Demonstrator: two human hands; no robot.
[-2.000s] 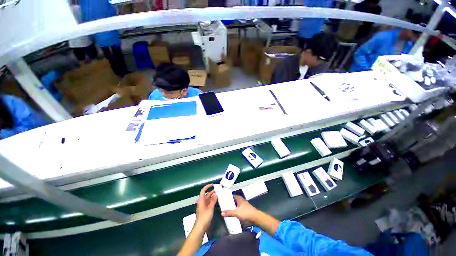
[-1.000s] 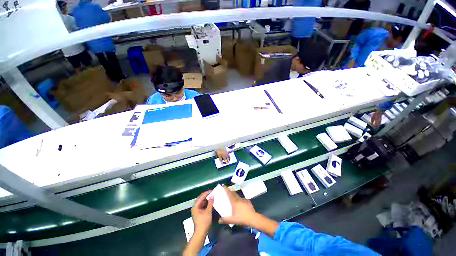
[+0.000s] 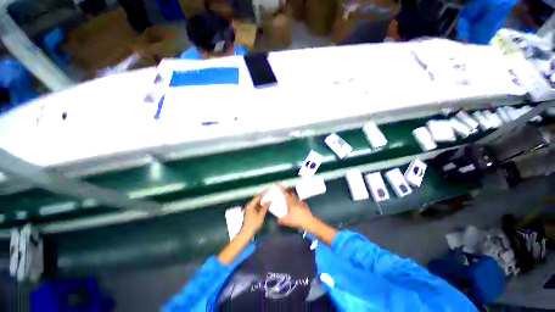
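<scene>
A plain white retail box [image 3: 276,201] is held between my two hands above the side work surface. My left hand [image 3: 255,214] grips its left side. My right hand [image 3: 296,211] grips its right side, and the fingers cover part of it. The picture is blurred, so I cannot tell whether the box is open or closed. A white box [image 3: 234,223] lies beside my left hand. Another plain white box [image 3: 311,187] lies just beyond my right hand. A printed box [image 3: 310,164] lies on the conveyor belt [image 3: 243,169] ahead.
Several boxes stand in a row on the side surface [image 3: 357,184] to the right, near a dark bag [image 3: 457,163]. More boxes lie along the belt. A white shelf [image 3: 316,91] holds a phone [image 3: 260,69] and blue-and-white papers [image 3: 204,76]. A person [image 3: 210,33] sits opposite.
The view has tilted down, so the shelf and belt appear higher. The other worker's hand over the belt is gone from view. Both my hands still hold the white box.
</scene>
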